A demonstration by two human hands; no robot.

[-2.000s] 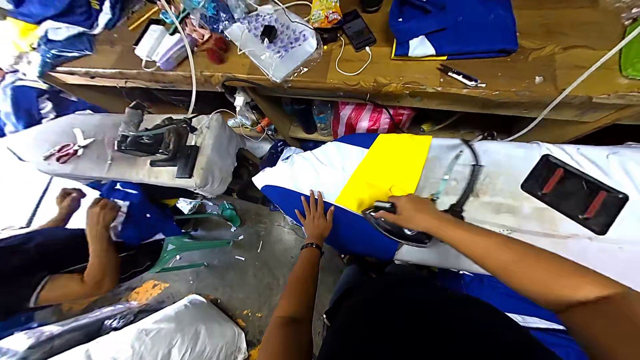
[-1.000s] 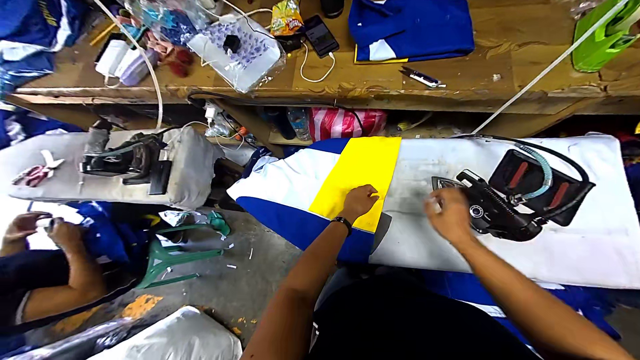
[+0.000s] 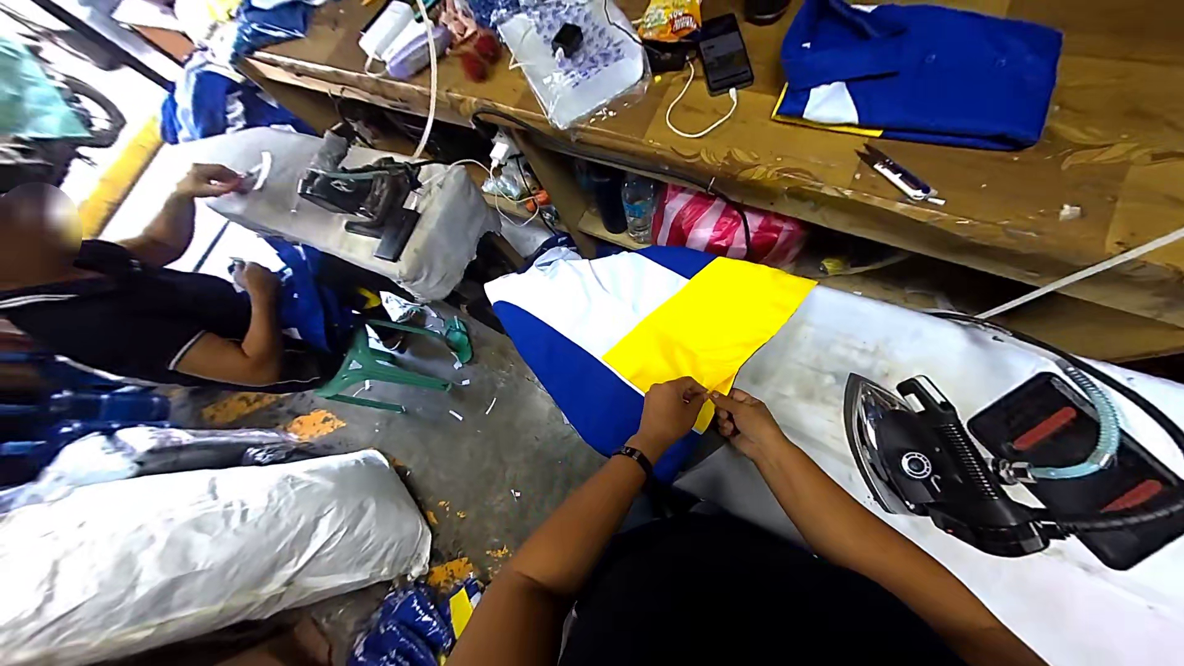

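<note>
A blue, white and yellow fabric piece lies over the narrow end of a padded ironing board. My left hand, with a dark band at the wrist, pinches the yellow cloth at its near edge. Close beside it, my right hand pinches the same edge, the fingertips of both hands almost touching. To the right of my hands a black steam iron rests on the board, its handle end by a black rest pad with red strips. A hose and cord run from the iron.
Behind the board, a wooden table holds folded blue garments, a thread snipper or cutter and a phone. At left, a person sits by another padded board with an iron. A white sack lies lower left.
The iron, under my right hand two seconds ago, now stands released on the right. Both hands have come together at the yellow edge. The other person's hand has reached to the scissors on the left board.
</note>
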